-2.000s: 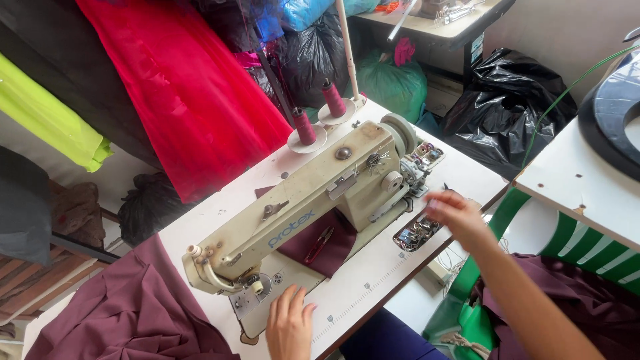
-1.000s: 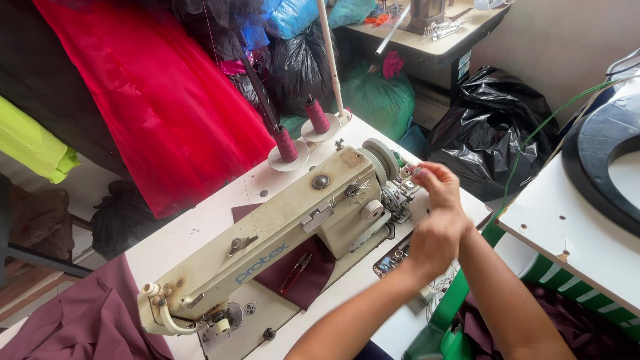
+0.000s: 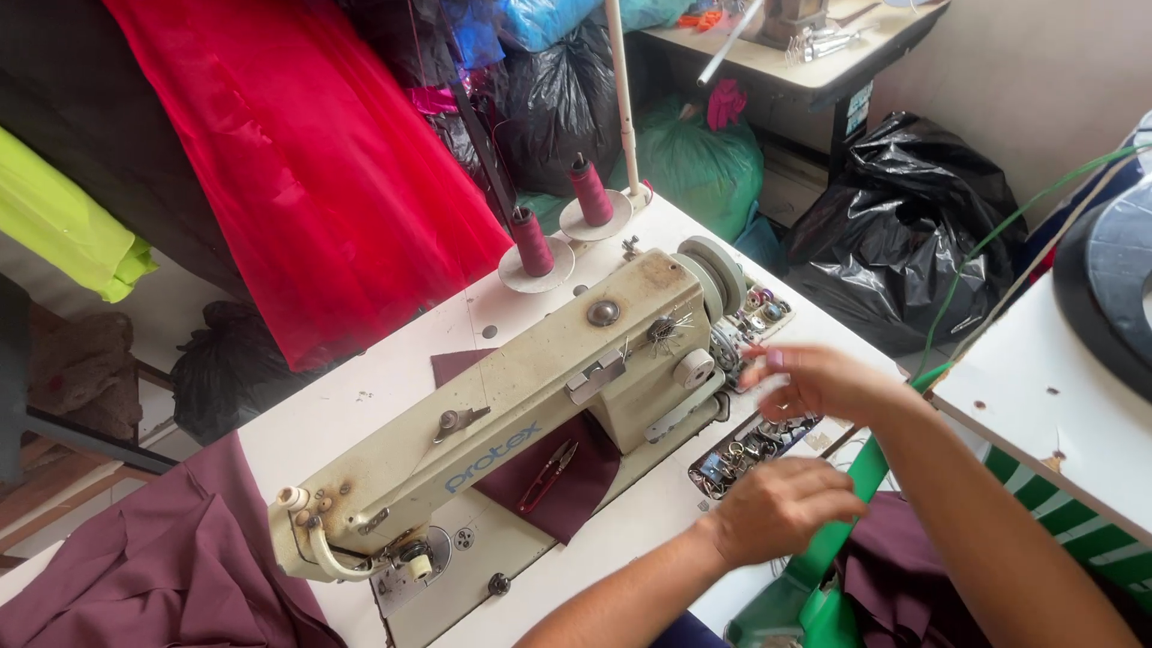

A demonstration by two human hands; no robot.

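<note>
A beige Protex sewing machine [image 3: 540,396] stands on a white table. My right hand [image 3: 801,382] hovers by the bobbin winder [image 3: 725,346] near the handwheel [image 3: 711,274], fingers spread; whether a small thing is between them cannot be told. Lower, my left hand [image 3: 783,508] is half curled beside a tray of metal small parts [image 3: 751,450]; its grip is unclear. Thread snips [image 3: 549,477] lie on a maroon fabric piece [image 3: 585,504] under the machine arm. Two maroon thread cones [image 3: 533,243] stand behind the machine. A box of bobbins [image 3: 767,308] lies past the handwheel.
Maroon cloth [image 3: 171,549] covers the table's left end. Red fabric [image 3: 315,180] hangs behind. Black plastic bags [image 3: 909,225] stand on the floor at the back right. A white table [image 3: 1062,387] is at right, above a green plastic chair [image 3: 841,531].
My left hand has moved from the machine's needle end to the right, near the parts tray. My right hand has moved up toward the bobbin winder, then slightly lower; the two hands have since parted.
</note>
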